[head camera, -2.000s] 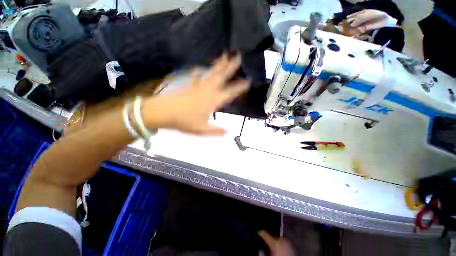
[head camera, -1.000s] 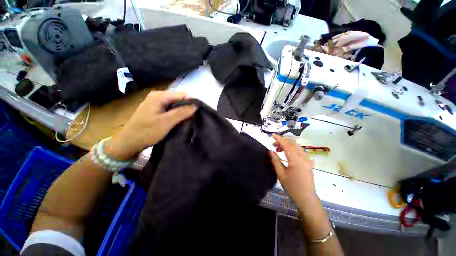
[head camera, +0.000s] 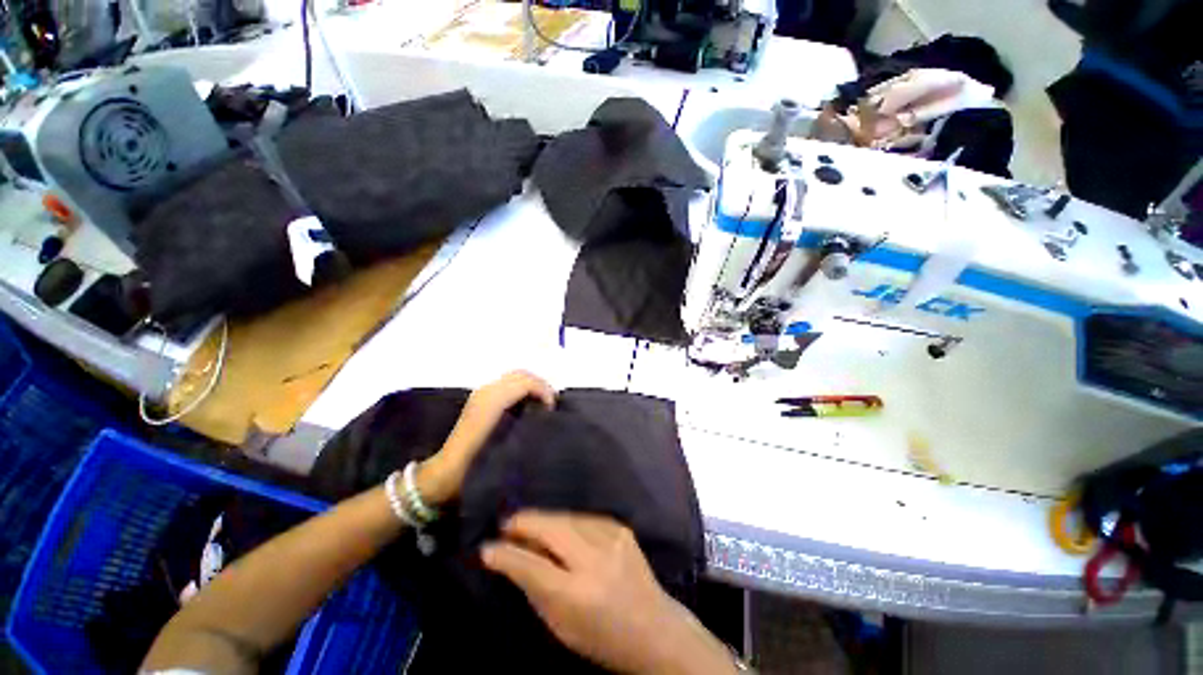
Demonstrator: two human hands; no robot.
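Observation:
A dark cloth panel (head camera: 633,448) lies partly on the front of the white table and hangs over its edge, bunched between my hands. My left hand (head camera: 504,406) grips its upper fold. My right hand (head camera: 574,567) is below it, over the cloth, with thumb and fingers pinched on a fold; the fingertips are slightly blurred. More dark cut pieces (head camera: 627,270) lie left of the needle area of the white sewing machine (head camera: 897,297). Thread snips (head camera: 829,406) lie on the machine bed.
A tied dark roll (head camera: 383,165) with a white tag lies on the left by a brown board (head camera: 310,356). A blue crate (head camera: 79,554) stands lower left. Scissors (head camera: 1111,560) lie at the right table end. A white trough behind holds cloth.
The cloth has moved down and left, lower over the table edge. My right hand has left the needle area and come down beside my left, which has moved right and down.

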